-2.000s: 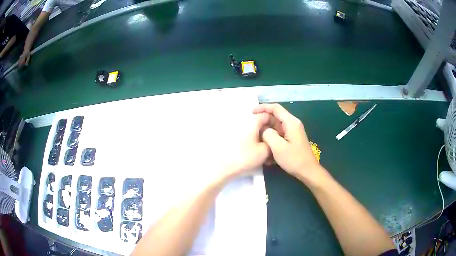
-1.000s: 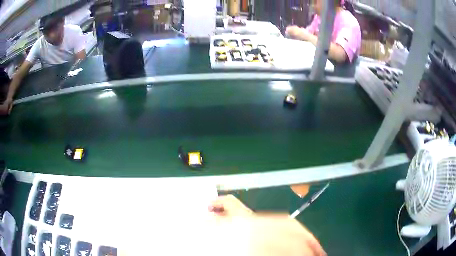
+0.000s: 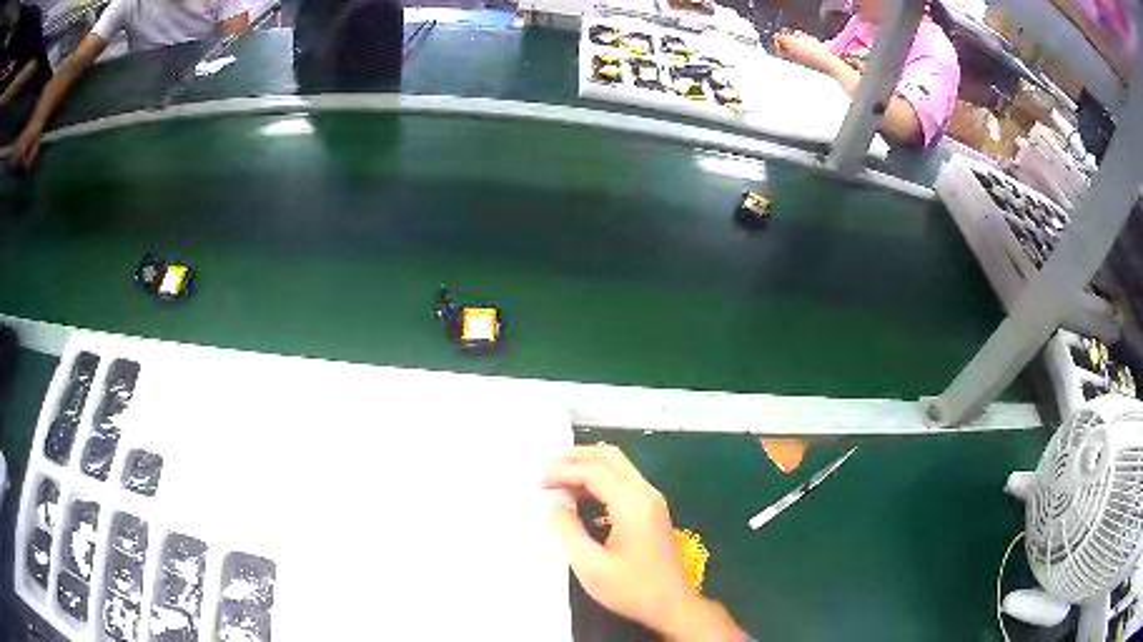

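My right hand [image 3: 627, 539] is at the right edge of the white tray [image 3: 376, 489], fingers bent and thumb side towards the tray. Its fingertips blend into the glare, so any held thing cannot be made out. My left hand cannot be made out; the tray's middle is overexposed. Black housing pieces [image 3: 140, 472] sit in pockets at the tray's left. A pile of tiny yellow parts [image 3: 691, 557] lies beside my right hand, partly hidden by it. A silver pointed tool [image 3: 802, 488] and an orange-brown scrap [image 3: 785, 453] lie to the right.
Beyond a pale metal rail [image 3: 802, 413], the green belt [image 3: 602, 251] carries black units with yellow faces [image 3: 479, 326], [image 3: 173, 280], [image 3: 753, 207]. A slanted metal post [image 3: 1053, 289] and white fan [image 3: 1088, 508] stand right. A person in pink [image 3: 921, 82] sits across, beside another tray [image 3: 777, 94].
The view first tilted up, then partly back down. My left hand and forearm, visible two seconds ago, no longer show. My right hand is no longer seen clasped against the left.
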